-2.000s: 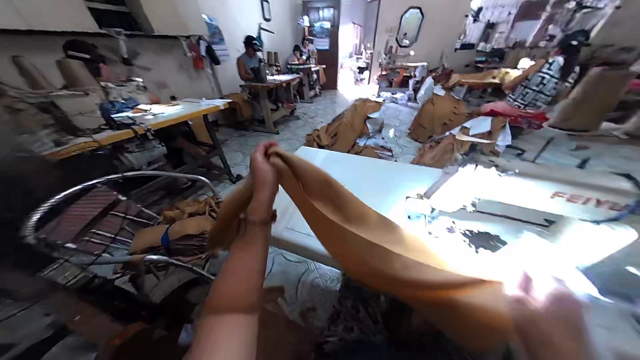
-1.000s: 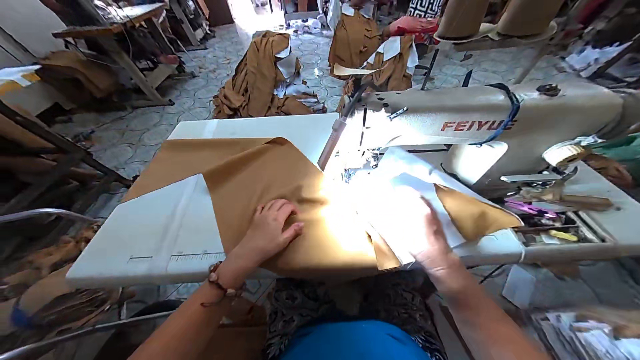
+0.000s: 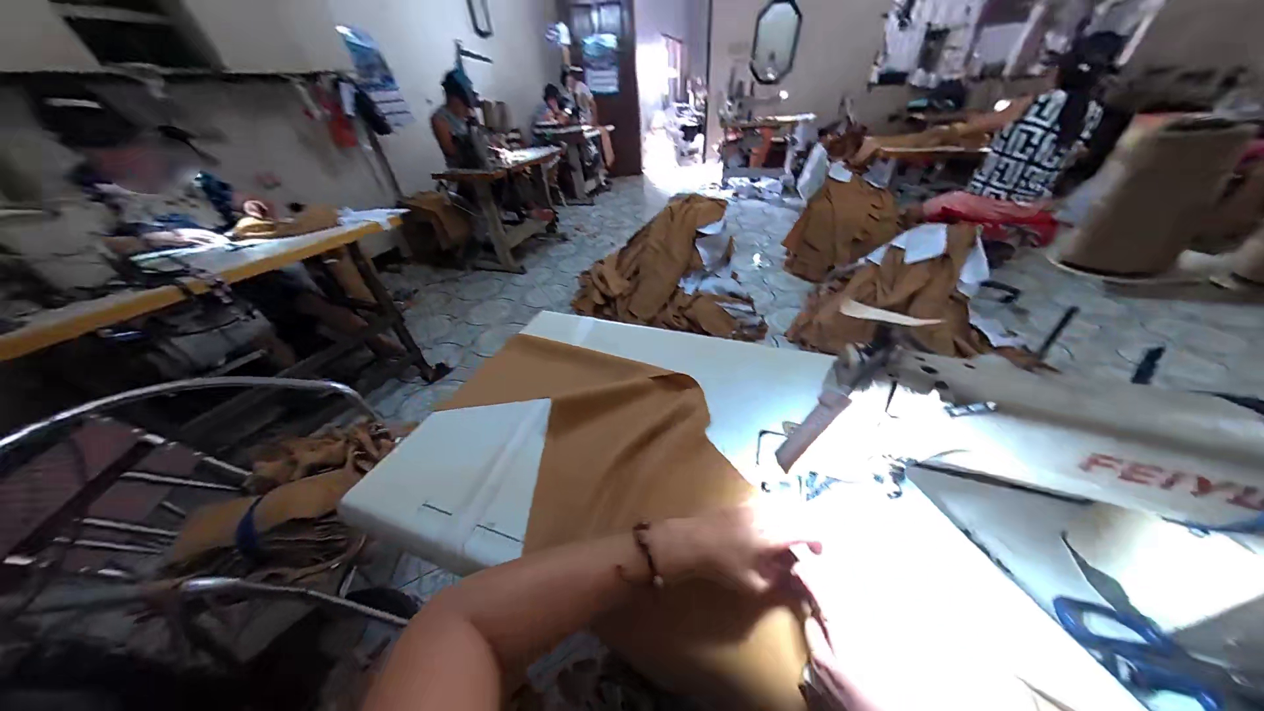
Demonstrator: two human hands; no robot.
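Observation:
Brown fabric (image 3: 632,444) lies folded over the left of the white sewing table (image 3: 434,494) and hangs past its front edge. My left hand (image 3: 726,548), with a beaded bracelet at the wrist, is at the fabric's right part, near the sewing machine (image 3: 1106,425). Just below it my right hand (image 3: 839,681) shows only in part, washed out by the bright lamp light, at the fabric's edge. Whether the fingers of either hand grip the cloth cannot be told. Blue-handled scissors (image 3: 1126,632) lie at the lower right.
Piles of brown cut fabric (image 3: 657,267) stand on the tiled floor behind the table. A metal-framed chair (image 3: 188,494) at the left holds a tied fabric bundle (image 3: 286,513). Several people sit at other tables, one in a patterned top (image 3: 1032,143). A large brown roll (image 3: 1155,193) stands at the right.
The view has tilted up. My left hand has moved right across the fabric, close to my right hand. One second ago my right hand was on white material beside the machine.

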